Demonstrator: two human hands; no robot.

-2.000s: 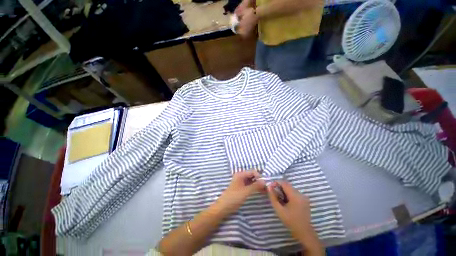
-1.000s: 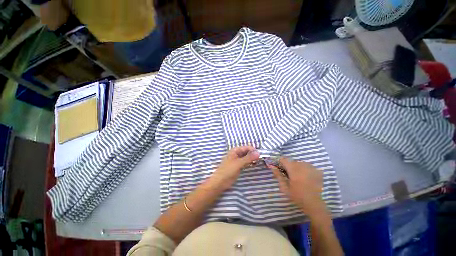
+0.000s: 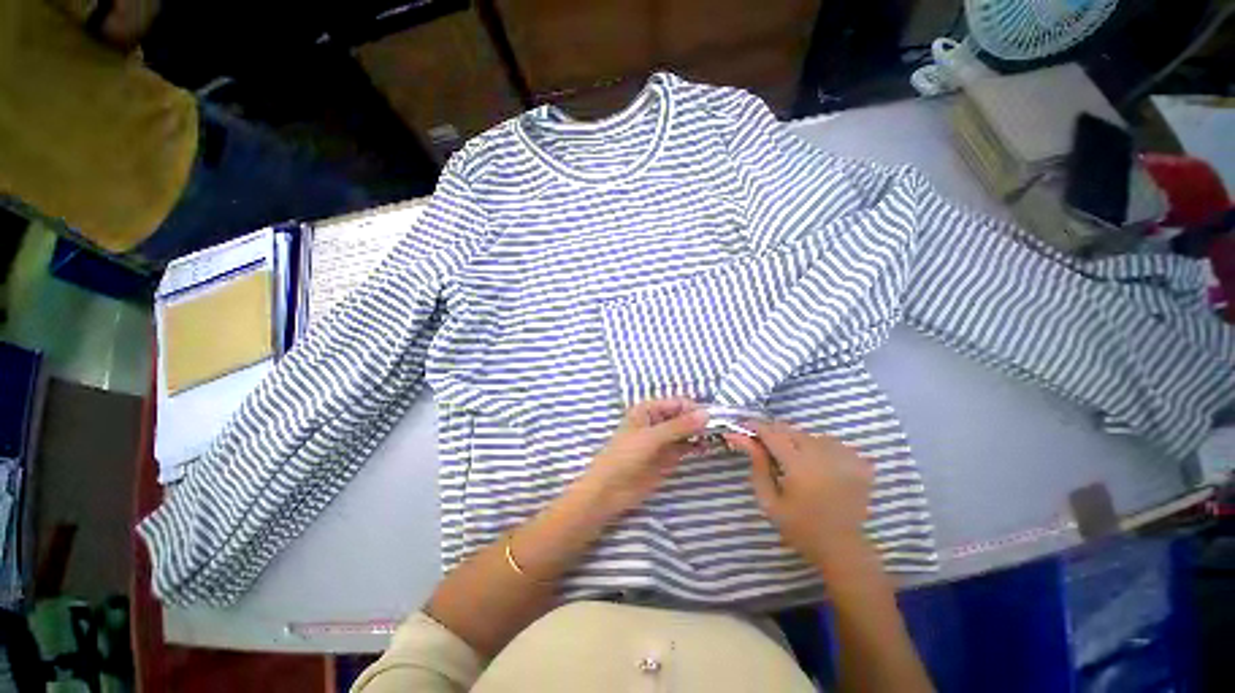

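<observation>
The striped top (image 3: pixel 582 284) lies flat on the grey-white table, collar at the far edge. One sleeve stretches out to the left. The other sleeve (image 3: pixel 813 298) is folded across the body, its cuff edge (image 3: pixel 725 417) at my fingertips. My left hand (image 3: pixel 657 436) pinches the cuff edge from the left. My right hand (image 3: pixel 806 481) is just right of it, fingers closed around a small dark tool (image 3: pixel 773 464), mostly hidden by the fingers. Loose threads are too fine to see.
Papers with a yellow-tan card (image 3: pixel 217 332) lie at the left. A phone (image 3: pixel 1100 169) rests on stacked pads (image 3: pixel 1036 119), near a fan (image 3: pixel 1036 20). Another striped piece (image 3: pixel 1084 318) lies at the right. A person in yellow (image 3: pixel 95 136) stands at the upper left. A blue bin (image 3: pixel 1002 623) is below the table edge.
The view has tilted down. The person in yellow has shifted to the upper left of the picture. My hands stay at the cuff; the dark tool shows less between my right fingers.
</observation>
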